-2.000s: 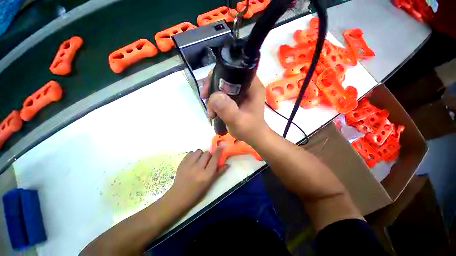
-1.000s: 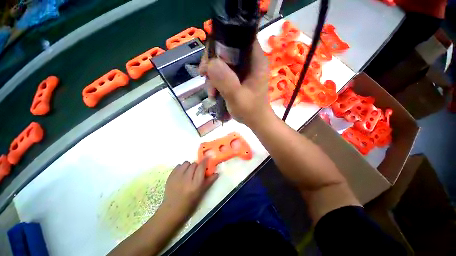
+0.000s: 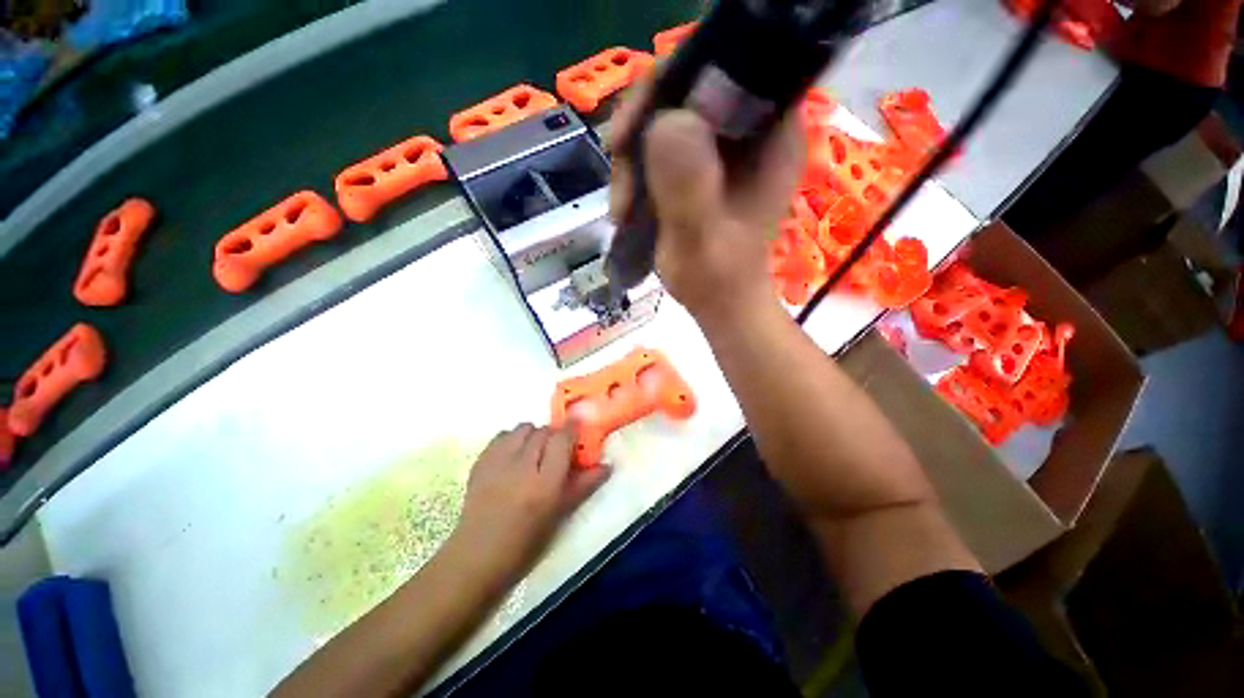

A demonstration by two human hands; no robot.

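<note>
An orange plastic housing (image 3: 625, 396) lies on the white bench with its holes facing up. My left hand (image 3: 525, 477) holds its near left end, fingers on the edge. My right hand (image 3: 723, 205) grips the black electric screwdriver (image 3: 744, 82), tilted with its lower end down and left at the front pick-up block of the silver screw feeder (image 3: 539, 246). The feeder stands just behind the housing. The driver bit and any screw on it are too small and blurred to tell.
A green conveyor (image 3: 178, 177) carries spaced orange housings behind the bench. A heap of housings (image 3: 853, 191) lies right of the feeder. An open carton (image 3: 1105, 450) of housings stands at the right. A black cable (image 3: 928, 164) crosses above. Blue bin (image 3: 75, 634), lower left. Another person (image 3: 1166, 55), upper right.
The screwdriver has gone from over the housing to the feeder's front block and now tilts. My left hand still holds the housing, which is now uncovered. The belt parts have shifted in view.
</note>
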